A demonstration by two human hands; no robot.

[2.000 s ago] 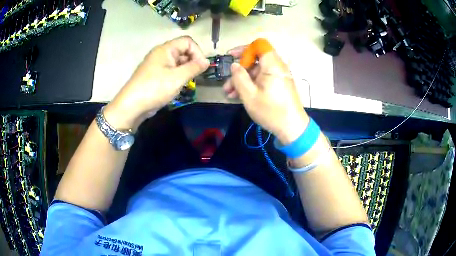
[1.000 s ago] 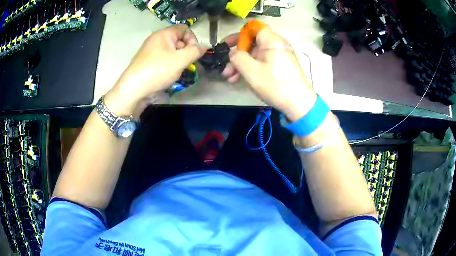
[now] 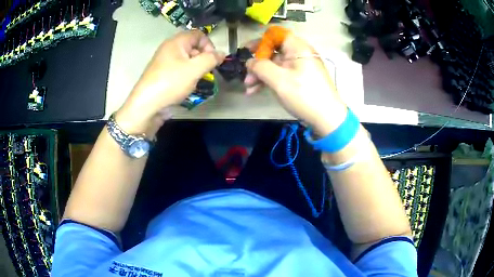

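A black plug housing (image 3: pixel 234 65) is between my hands, just below the tip of the dark soldering iron (image 3: pixel 233 37). My left hand (image 3: pixel 187 60) pinches a short lead wire (image 3: pixel 225 58) at the housing's left side. The green circuit board (image 3: pixel 200 95) with yellow and blue parts hangs below the left fingers. My right hand (image 3: pixel 284 67), with an orange finger cot (image 3: pixel 271 41), grips the housing from the right. A thin solder wire (image 3: pixel 306 56) runs across that hand. The exact contact at the iron tip is blurred.
Board rows (image 3: pixel 51 43) and one single board (image 3: pixel 36 98) lie on the black mat at left. A yellow piece (image 3: pixel 265 10) is behind the iron. Loose black housings (image 3: pixel 374 30) and a ridged black stack (image 3: pixel 466 81) are at right. Board trays (image 3: pixel 414 197) are below the bench.
Since two seconds ago, the housing has moved slightly up to the iron tip and turned. My right hand has moved up with it. Both hands keep their hold.
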